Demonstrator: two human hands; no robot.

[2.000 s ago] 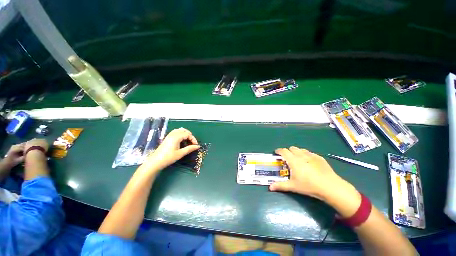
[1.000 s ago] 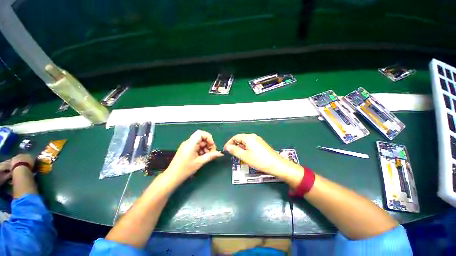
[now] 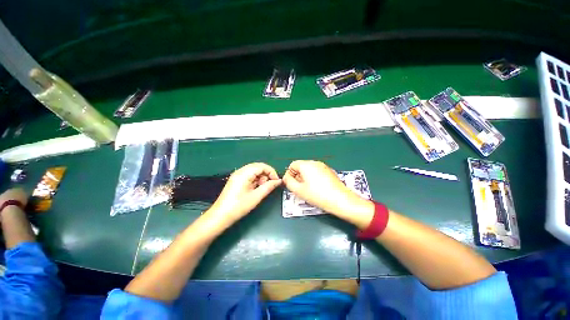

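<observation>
My left hand [image 3: 250, 189] and my right hand [image 3: 310, 182] meet fingertip to fingertip in the centre, above the bench. Something very small and dark seems pinched between them; it is too small to make out. An open phone unit [image 3: 359, 182] lies flat, partly hidden under my right hand. A dark pile of flex cables [image 3: 199, 190] lies just left of my left hand. Slim silver tweezers [image 3: 426, 173] lie to the right of the unit. My right wrist wears a red wrist strap [image 3: 375, 220].
A clear bag of flex cables [image 3: 134, 178] lies left of the pile. Several open units [image 3: 494, 203] lie at right. A white slotted tray [image 3: 550, 150] stands far right. Units ride the green conveyor [image 3: 212, 94] beyond the white strip [image 3: 250, 123]. Another person's arm [image 3: 17, 225] is at far left.
My left hand has come right from the cable pile. My right hand has left the unit's right end and met my left fingertips. Over the last second both hands stay together.
</observation>
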